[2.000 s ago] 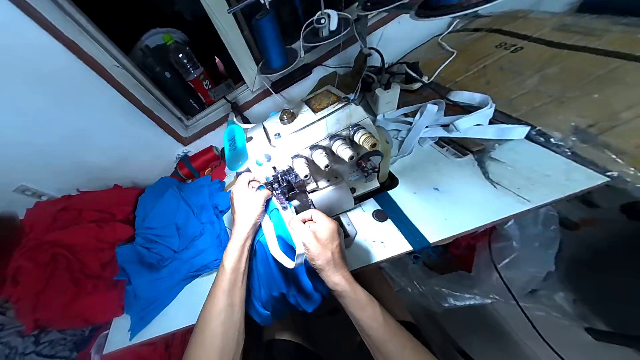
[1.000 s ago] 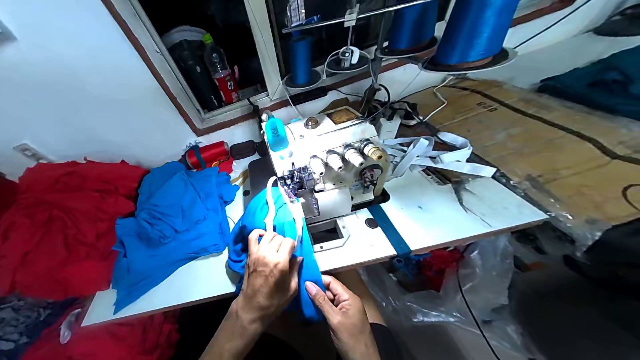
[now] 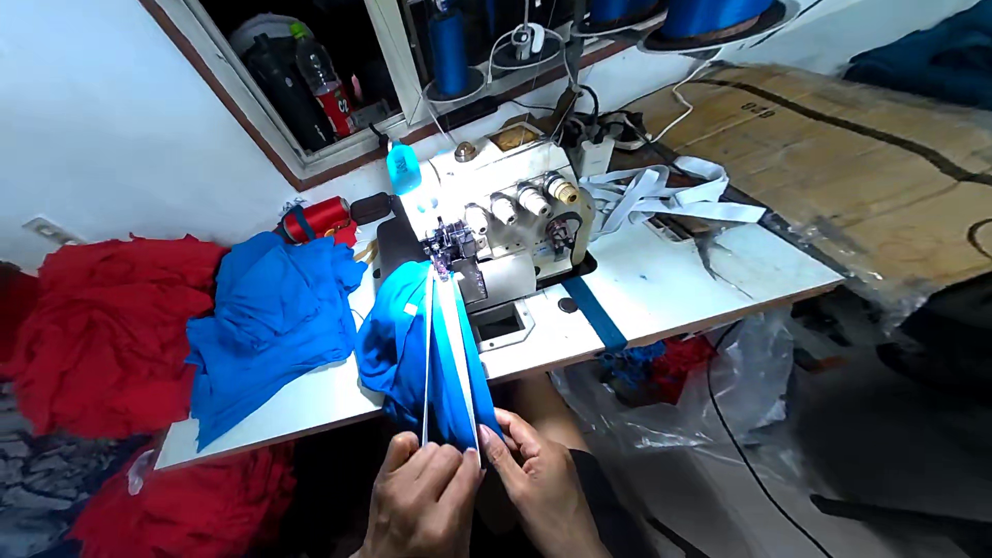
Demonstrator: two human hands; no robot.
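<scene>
A white overlock sewing machine (image 3: 504, 201) stands on the white table. Under its presser foot area lies the top of a blue fabric piece (image 3: 399, 325), which hangs over the table's front edge. A white elastic band (image 3: 459, 349) runs in two taut strands from the needle area down to my hands. My left hand (image 3: 426, 496) is closed on the band below the edge. Close beside it, my right hand (image 3: 539, 480) pinches the blue fabric's edge and the band's lower end between thumb and fingers.
Blue cloth (image 3: 275, 310) and red cloth (image 3: 116, 333) are heaped at the left, near a red thread cone (image 3: 318, 219). White elastic strips (image 3: 666, 190) lie right of the machine. Blue thread cones (image 3: 449, 54) stand behind. A plastic bag (image 3: 744, 380) with scraps sits below the table's right side.
Both hands, near the needle two seconds ago, are now below the table's front edge. Since one second ago the left hand has moved down toward the right one, and the white band is stretched straight.
</scene>
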